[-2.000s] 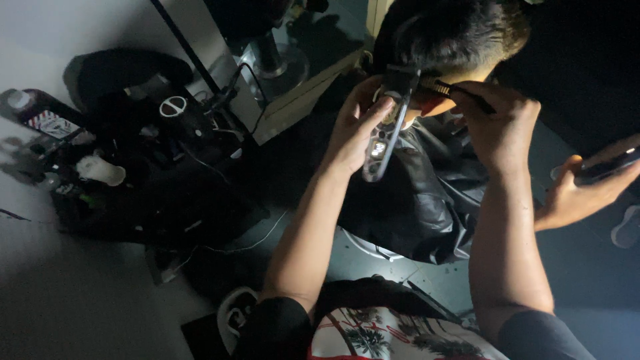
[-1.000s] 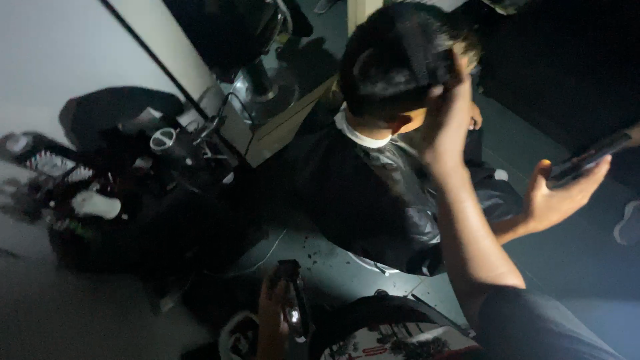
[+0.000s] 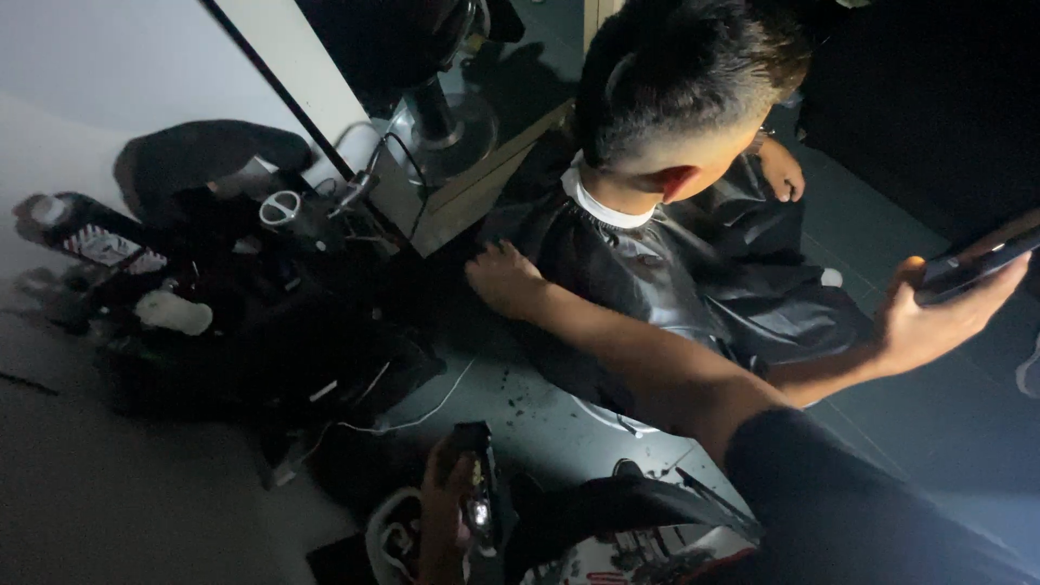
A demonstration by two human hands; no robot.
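My right hand (image 3: 502,280) reaches left across the back of a seated person's black cape (image 3: 658,301). Its fingers curl downward; their undersides are hidden, and no tool shows in them. Low in the view, my left hand (image 3: 447,487) is closed around a dark hair clipper (image 3: 481,496) with a shiny metal part. The seated person's dark hair (image 3: 691,73) is cut short at the side above the ear, and a white neck strip (image 3: 605,205) circles the neck. One of that person's hands (image 3: 946,325) holds a phone (image 3: 975,264); the other (image 3: 782,169) rests by the cape.
At left, dark bags and tools crowd a surface with a striped bottle (image 3: 106,242), a pale container (image 3: 173,313) and a round-topped item (image 3: 280,209). A white cable (image 3: 406,424) trails below. A chair base (image 3: 443,130) stands behind; hair clippings lie on the floor.
My right hand has left the person's head and moved left and down over the cape. Two seconds ago both my hands were at the head; my left hand has since dropped low with the clipper.
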